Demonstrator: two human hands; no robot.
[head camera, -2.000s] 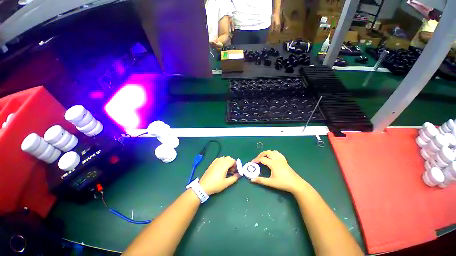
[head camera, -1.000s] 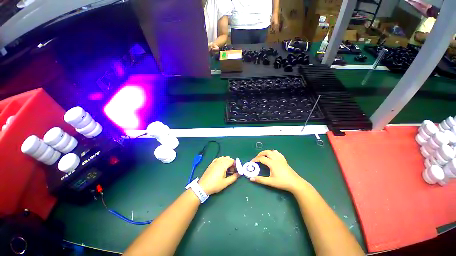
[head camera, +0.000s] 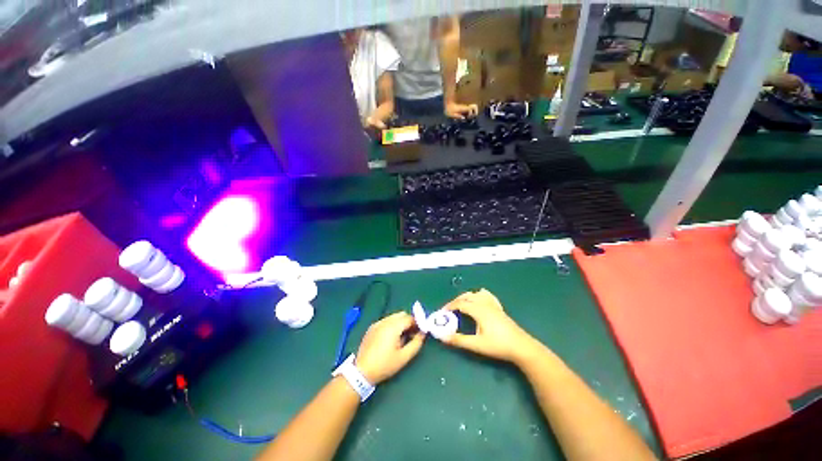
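My right hand (head camera: 482, 326) holds a small round white housing (head camera: 442, 324) in its fingertips, its open face with a ring and dark centre showing. A thin white cap (head camera: 420, 316) stands edge-on beside the housing, on its left. My left hand (head camera: 389, 345) is at the cap and housing from the left, its fingertips partly hidden; a dark bit shows between them. A blue connector (head camera: 349, 322) lies left of my left hand, with a thin black cable (head camera: 385, 286) looping from its top. A small ring (head camera: 457, 281) lies on the green mat beyond my right hand.
White units (head camera: 294, 311) stand beside the pink-purple glow (head camera: 225, 236). More units stand on the black box (head camera: 167, 360) by the red bin (head camera: 41, 360). A black tray (head camera: 478, 216) lies beyond the white strip (head camera: 424, 261). White units crowd the red-orange sheet (head camera: 667, 333). People stand across the bench.
The camera view has tilted and shifted, so the bench sits lower in the picture. The cap now stands more upright beside the housing. Both hands stay at the unit.
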